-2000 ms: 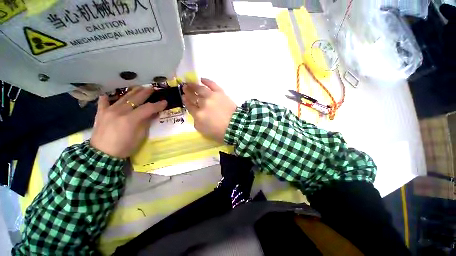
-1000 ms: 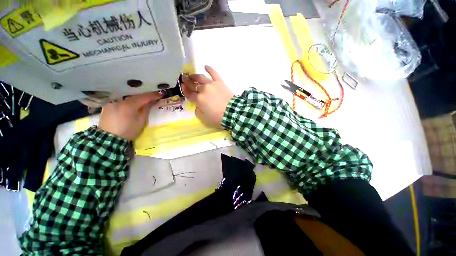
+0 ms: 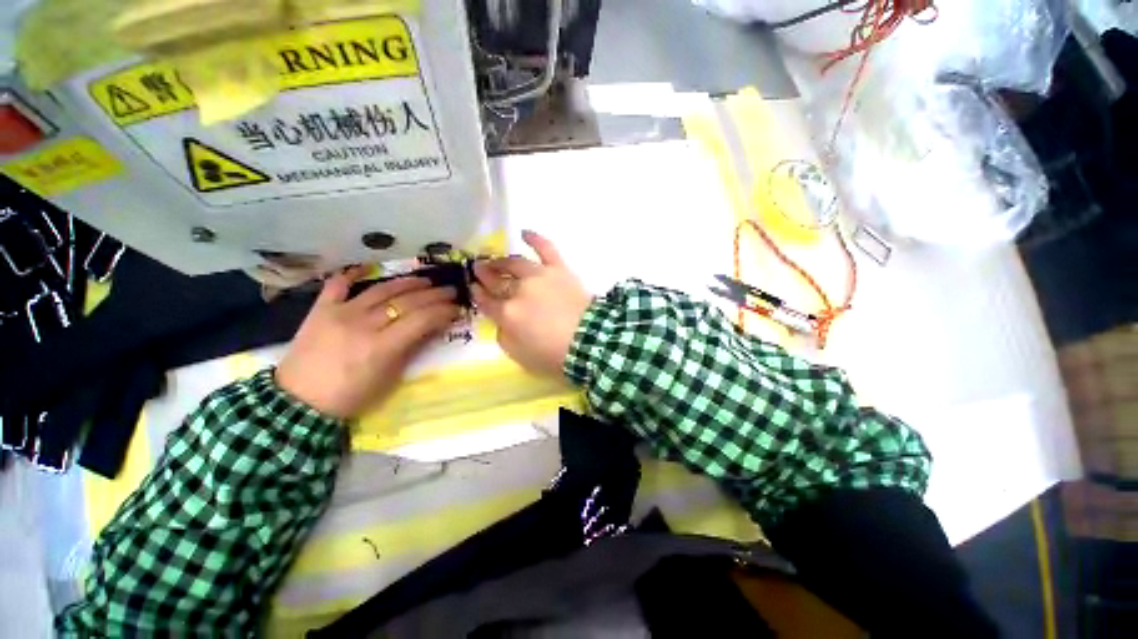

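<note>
A black strap [image 3: 439, 275] lies under the front edge of the white sewing machine head [image 3: 337, 206]. My left hand [image 3: 374, 335] lies on the strap with its fingers pressing it from the left. My right hand [image 3: 534, 302] holds the strap's right end between thumb and fingers, where a thin buckle edge shows faintly. The needle and presser foot are mostly hidden by the head and my fingers. The yellow-taped guide plate [image 3: 481, 397] lies below my hands.
Black straps with silver buckles [image 3: 50, 306] heap at the left. More straps [image 3: 597, 468] lie by my lap. Snips [image 3: 764, 303] on an orange cord [image 3: 852, 290], a loose ring [image 3: 872, 245] and clear plastic bags [image 3: 942, 162] lie at the right.
The view has shifted, showing more of the machine head. My left hand has moved onto the strap, and more of the strap shows between my hands than one second ago.
</note>
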